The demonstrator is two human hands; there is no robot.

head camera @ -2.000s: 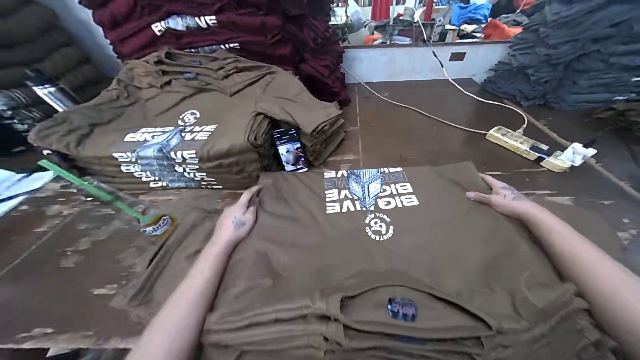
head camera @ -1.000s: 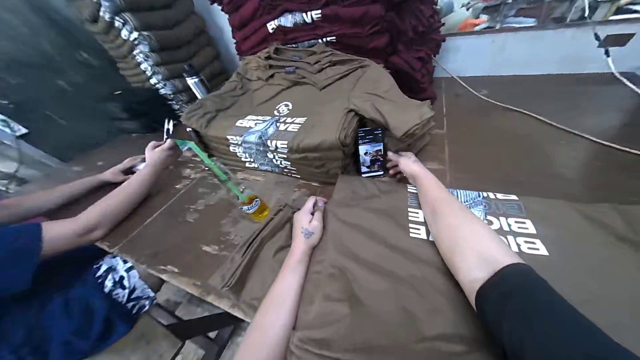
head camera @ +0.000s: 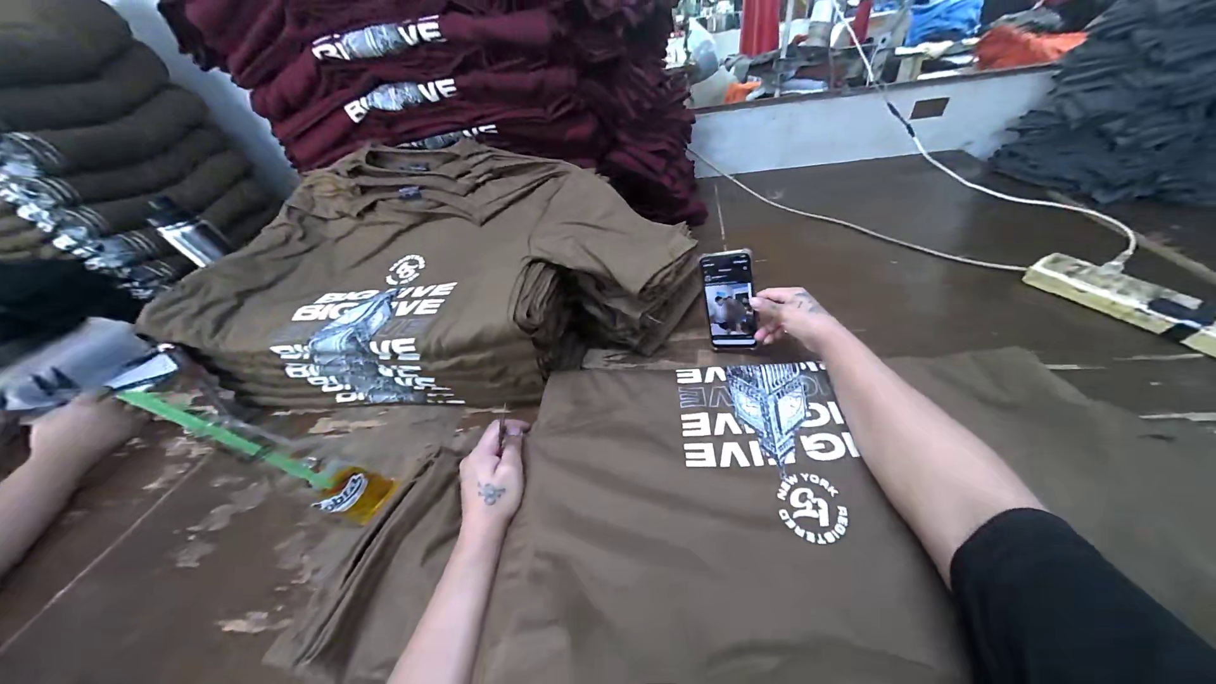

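Observation:
My right hand (head camera: 790, 318) has its thumb and fingers on the right edge of a lit smartphone (head camera: 729, 302), which leans upright beside a stack of folded brown T-shirts (head camera: 456, 237). Beneath my right forearm lies a spread brown T-shirt (head camera: 655, 560) with a white print. At that shirt's left edge my left hand (head camera: 494, 470) has its fingers drawn together around a small, thin dark thing, too small to name. Left of it, a green strap with a yellow-orange end piece (head camera: 356, 494) lies near folded brown cloth.
Maroon T-shirts (head camera: 475, 85) are piled behind, brown ones (head camera: 104, 142) at left, dark grey ones (head camera: 1121, 104) at right. A yellowish power strip (head camera: 1121, 299) with white cables lies on the worn table (head camera: 855, 228). A metal bottle (head camera: 187, 231) stands at left; another person's hand (head camera: 81, 432) is near the strap.
My right hand has gone from the spread shirt's right edge to the phone, which now stands farther from the stack. The other person's hand has come into view at left.

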